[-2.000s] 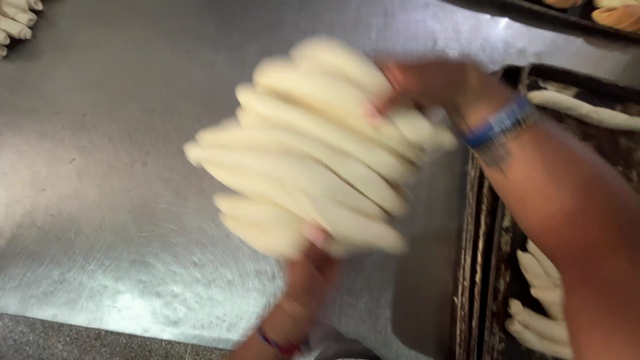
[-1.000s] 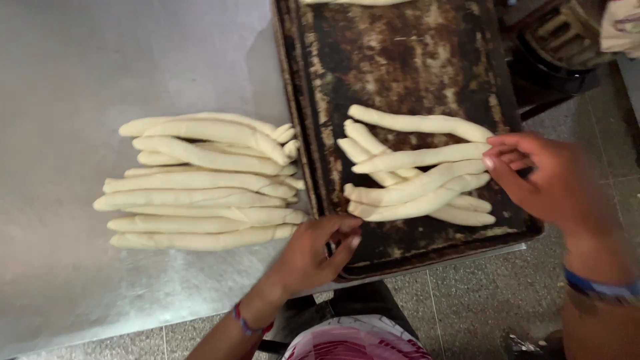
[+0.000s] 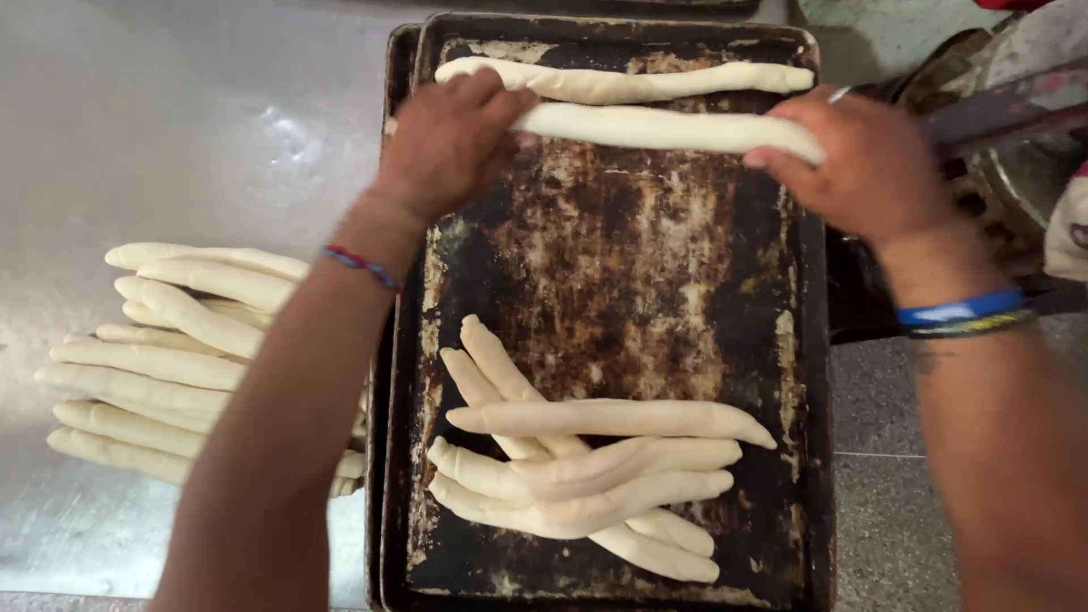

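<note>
A long dough strip is stretched between my two hands over the upper part of a dark, stained baking tray. My left hand grips its left end and my right hand its right end. Just beyond it, another dough strip lies straight across the tray's far end. Several dough strips lie crossed in a loose heap at the tray's near end. Left of the tray, partly behind my left forearm, a pile of dough strips rests on the metal table.
The metal work table spans the left side. A second tray's rim shows under the first at its left edge. Dark equipment and a metal bar stand at the upper right, above a speckled floor.
Both hands have moved from the heap of dough at the near end to the tray's far end. A dough strip is now held between them. The heap remains on the tray.
</note>
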